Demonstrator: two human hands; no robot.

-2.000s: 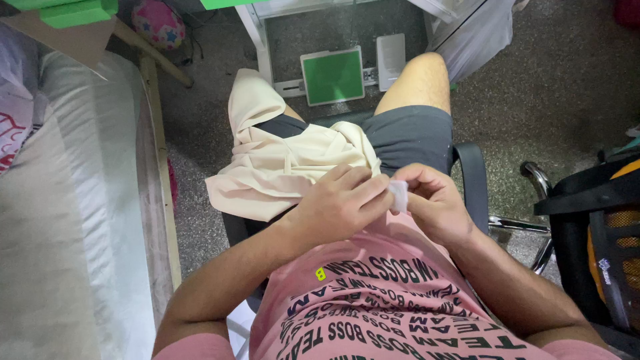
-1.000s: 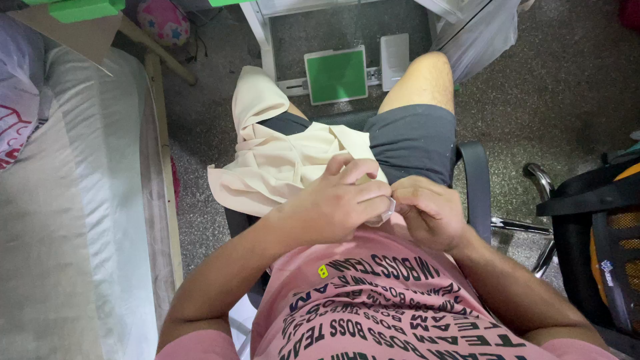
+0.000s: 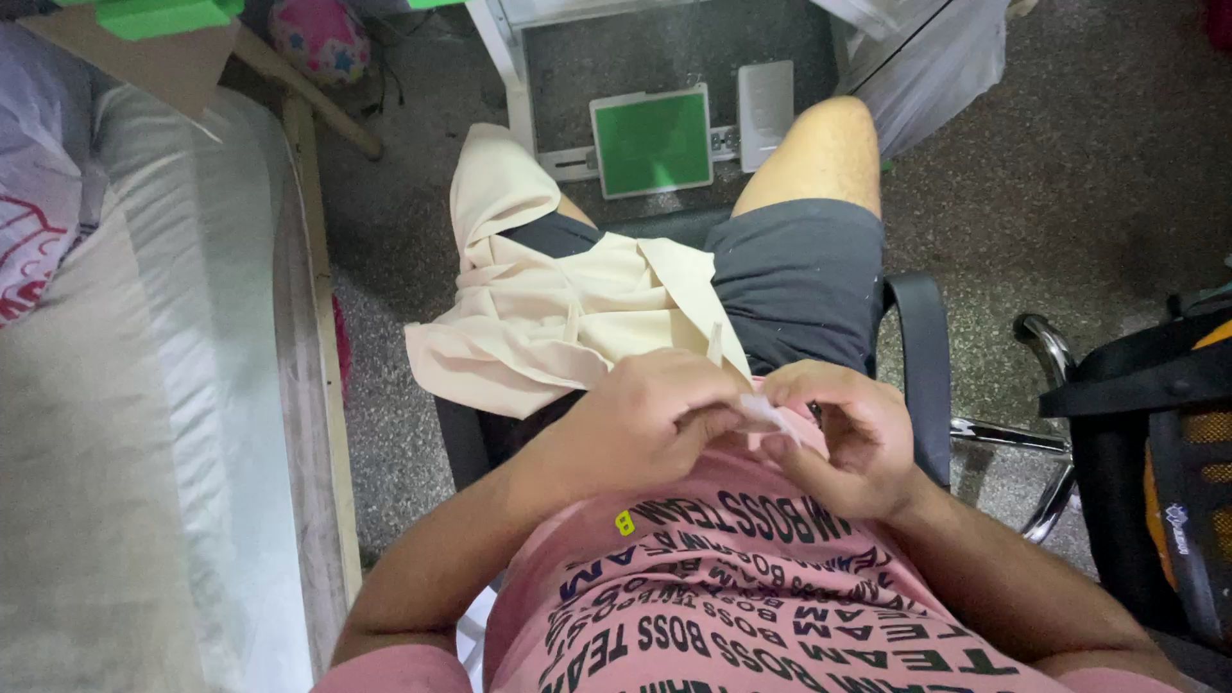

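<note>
A small translucent white piece (image 3: pixel 765 412), perhaps thin plastic or cloth, is pinched between both hands in front of my pink shirt. My left hand (image 3: pixel 654 423) holds its left side, thumb and index finger together. The fingertips of my right hand (image 3: pixel 842 433) are on its right side. Cream fabric (image 3: pixel 539 318) lies in loose folds over my lap and left thigh, just beyond the left hand; a narrow strip of it stands up by the fingers. What exactly the white piece is, I cannot tell.
I sit on a black armchair with its armrest (image 3: pixel 919 356) at my right. A bed (image 3: pixel 144 385) runs along the left side. Ahead are a green-topped pedal (image 3: pixel 653 140) and a white pedal (image 3: pixel 766 115) on a metal bar. Another chair (image 3: pixel 1136 462) stands at the right.
Both hands stay close together at the shirt. The fingers have shifted around the white piece, which was partly covered one second ago and shows more between the fingertips now.
</note>
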